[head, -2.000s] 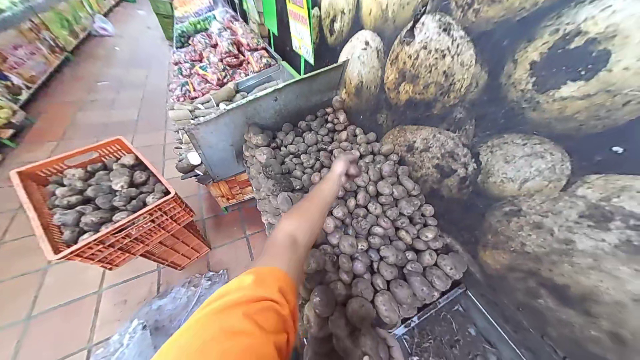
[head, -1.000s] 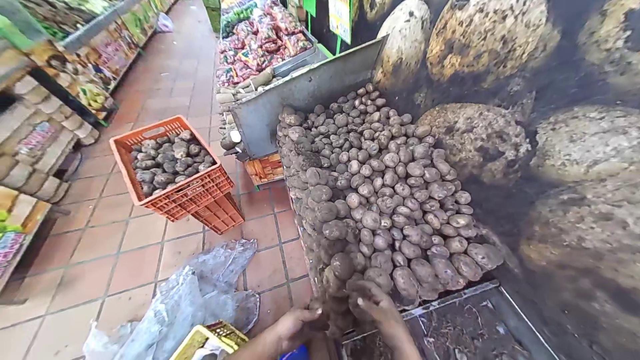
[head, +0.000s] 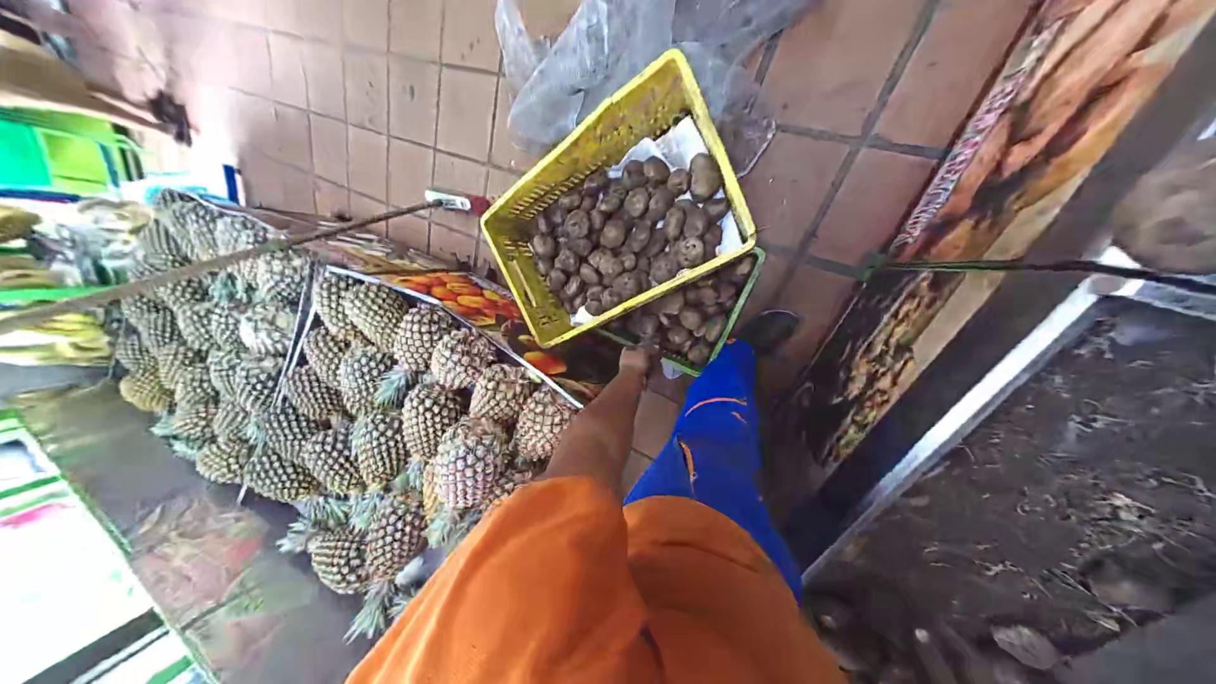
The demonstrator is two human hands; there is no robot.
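My left hand [head: 641,358] is at the near edge of a green crate [head: 739,309] of potatoes; its fingers are small and unclear, so any hold on a potato cannot be told. A yellow plastic crate [head: 698,100] overlaps the green one and holds many brown potatoes [head: 617,233] with some white paper or plastic. Part of the green crate is hidden under it. My right hand is not in view.
Pineapples [head: 380,380] fill a display at the left, with a long thin pole or cord [head: 237,255] across it. Clear plastic sheeting [head: 608,66] lies on the tiled floor beyond the yellow crate. At the right is a metal-edged bin [head: 988,366] with dirt inside. My blue-trousered leg [head: 712,427] is beside the green crate.
The view has swung strongly from the potato heap to the crates and pineapples. Both hands were at the heap's near edge a second ago; now only the left shows, at the green crate.
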